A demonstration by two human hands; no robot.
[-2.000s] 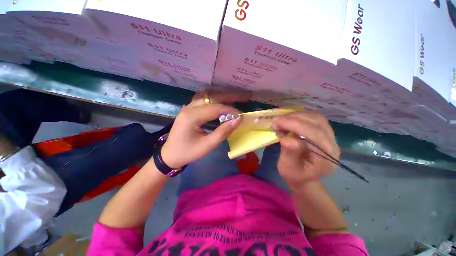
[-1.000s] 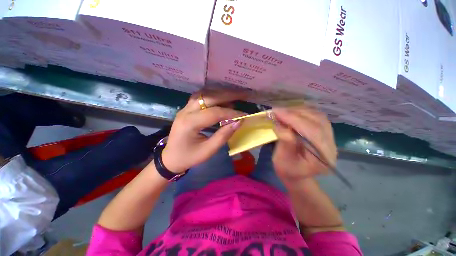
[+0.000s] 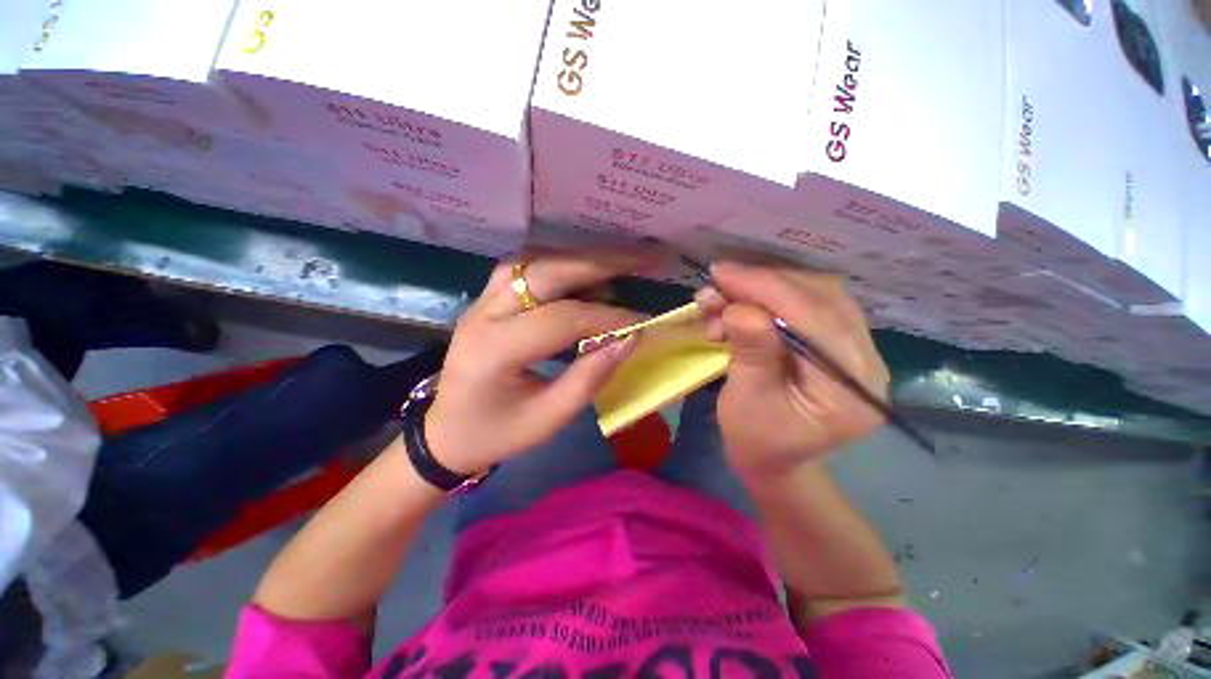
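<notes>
A folded yellow sticker sheet (image 3: pixel 657 378) is held above my lap, in front of the boxes. My left hand (image 3: pixel 511 365) pinches its left side between thumb and fingers, and small light stickers show at the thumb tip. My right hand (image 3: pixel 804 371) holds dark thin tweezers or a pen (image 3: pixel 857 385). Its back end sticks out to the lower right and its tip points up left, above the sheet's right end. Whether a sticker is on the tip I cannot tell.
White smartwatch boxes (image 3: pixel 677 80) stand in rows on the green workbench, whose shiny edge (image 3: pixel 266 272) runs below them. At the left is a seated person in dark trousers (image 3: pixel 252 431) and a white sleeve (image 3: pixel 53 491), by a red stool (image 3: pixel 239 531).
My right hand has turned, and the tool's tip has moved from the sheet to above its right end. The sheet's upper edge is seen more edge-on. The boxes have shifted left in view.
</notes>
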